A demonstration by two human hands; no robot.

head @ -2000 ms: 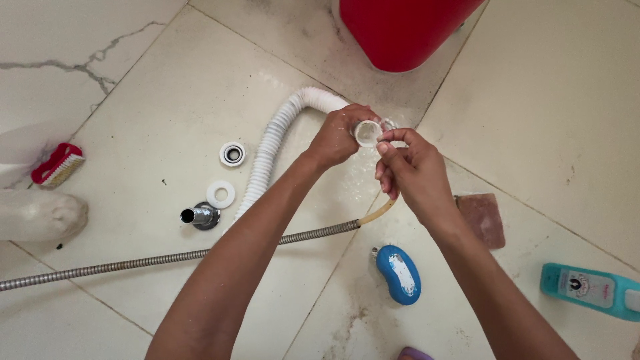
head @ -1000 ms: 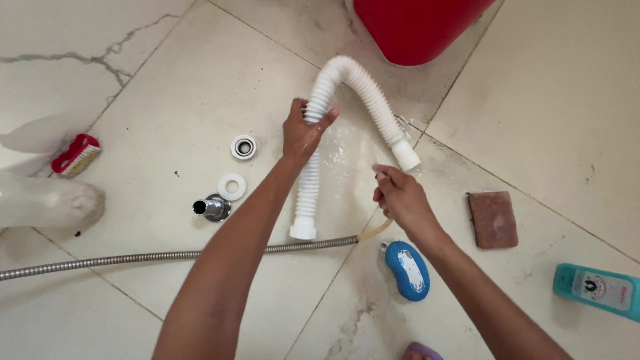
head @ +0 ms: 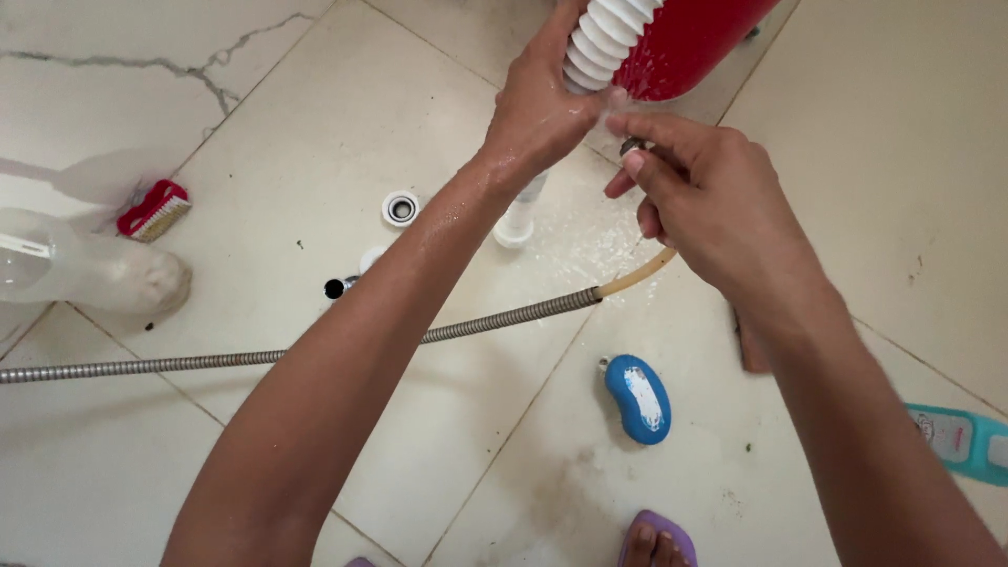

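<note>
My left hand grips a white corrugated drain hose near the top of the view; its upper part runs out of the frame. One white end of the hose shows lower down, behind my wrist. My right hand pinches the small metal end of a yellowish inner tube, and water sprays around it by the hose. The tube comes out of a ribbed metal shower hose that crosses the floor beneath my left forearm. A white ring fitting and a chrome drain piece lie left of my forearm.
A red bucket stands at the top. On the tiled floor are a red scrub brush, a translucent plastic bottle, a blue oval brush, a teal bottle and a brown block, partly behind my right forearm. A foot in a purple slipper shows below.
My left hand has moved up with the corrugated hose, which is now raised close to the camera. My right hand has come up beside it. Spray now shows at the metal tube end.
</note>
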